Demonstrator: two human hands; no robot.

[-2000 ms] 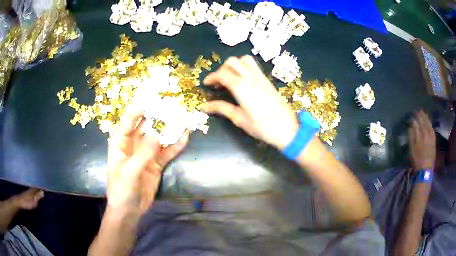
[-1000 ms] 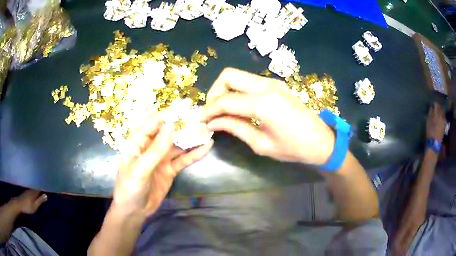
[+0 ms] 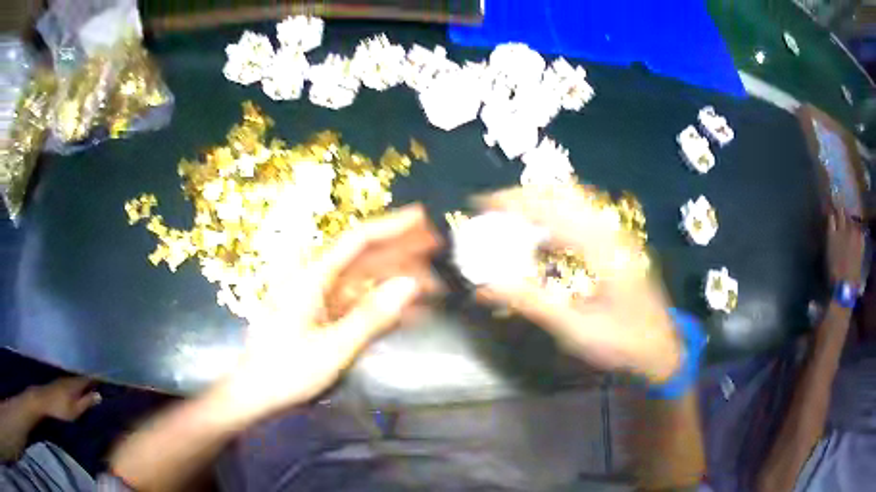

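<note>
A white housing (image 3: 495, 248), overexposed, is in my right hand (image 3: 586, 288), between thumb and fingers over the right pile of brass contacts (image 3: 631, 226). My right hand is blurred and wears a blue wristband. My left hand (image 3: 336, 307) is blurred, with its fingers apart and curled, left of the housing and not touching it; I see nothing held in it. The left pile of brass contacts (image 3: 279, 197) lies behind and left of my left hand, its middle glaring white. The details of the held housing cannot be made out.
White housings (image 3: 451, 94) cluster at the far side, by a blue sheet (image 3: 596, 34). Several spaced housings (image 3: 698, 220) lie at right. Clear bags of contacts (image 3: 106, 91) lie upper left. A brown-edged tray (image 3: 834, 159) and a neighbour's hand (image 3: 845, 252) are far right; another person's hand (image 3: 67, 397) is lower left.
The housing has passed from my left hand to my right hand and moved right. My left hand has come off it and opened. The view has shifted, so the table's things appear lower.
</note>
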